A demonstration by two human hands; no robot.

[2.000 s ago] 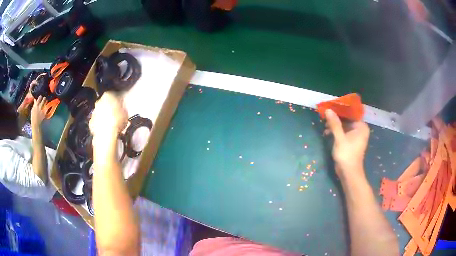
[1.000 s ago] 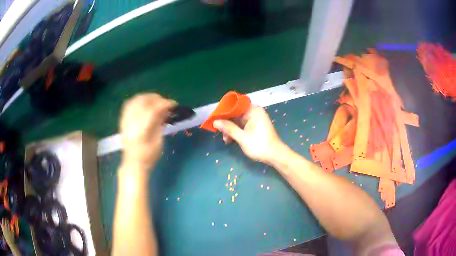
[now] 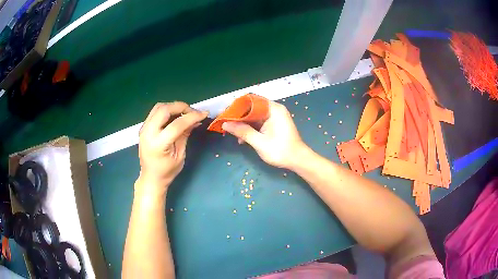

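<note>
An orange strap [image 3: 240, 110], folded into a loop, is held over the bench near the pale rail. My right hand [image 3: 273, 133] grips it between thumb and fingers at its right side. My left hand [image 3: 166, 139] is just left of the strap, thumb and index fingertips close together near the strap's ends. Whether the fingertips hold a black ring or touch the strap cannot be made out.
A carton [image 3: 84, 201] of black rings is at lower left. A strap pile [image 3: 407, 120] lies right, with fine orange shreds [image 3: 474, 65] beyond. A pale post [image 3: 355, 41] rises from the rail [image 3: 284, 87]. Black parts [image 3: 41, 90] stand on the green belt. Tiny plugs dot the bench.
My left hand left the carton with a black item and came to the strap; the item no longer shows clearly. The view swung right, and the strap was brought in front of me, looped.
</note>
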